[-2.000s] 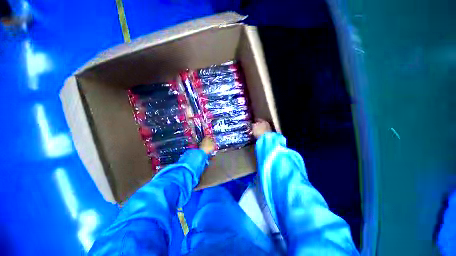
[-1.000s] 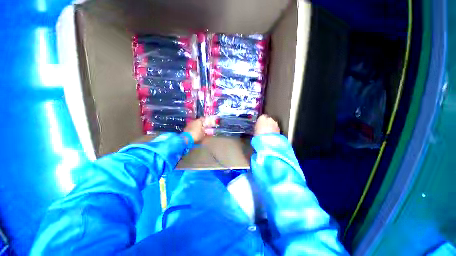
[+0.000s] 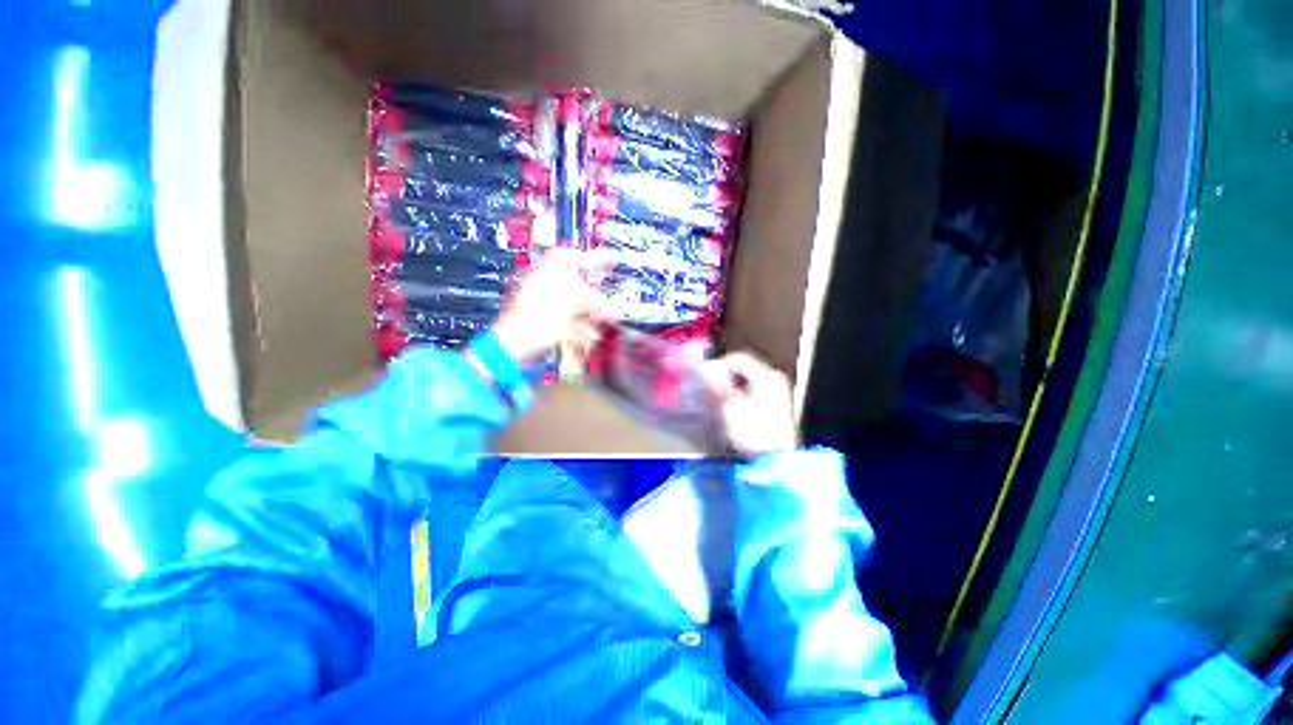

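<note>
An open cardboard carton (image 3: 308, 269) holds two columns of bagged housings (image 3: 461, 213), black with red ends in shiny clear plastic. A narrow bagged piece (image 3: 572, 170) stands between the columns. One bagged housing (image 3: 652, 371) is raised and tilted at the carton's near side, blurred. My right hand (image 3: 752, 402) grips its right end. My left hand (image 3: 553, 305) is at its left end, blurred; whether its fingers hold it is unclear.
A dark area right of the carton holds a clear plastic bag (image 3: 971, 319) with something red inside. The curved edge of a green bench (image 3: 1219, 425) runs down the right. Blue floor (image 3: 85, 340) lies to the left. Blue clothing shows at the lower right corner.
A bagged housing from the near end of the right column is now lifted and tilted. My right hand has moved down toward the carton's near edge; my left hand has moved slightly up.
</note>
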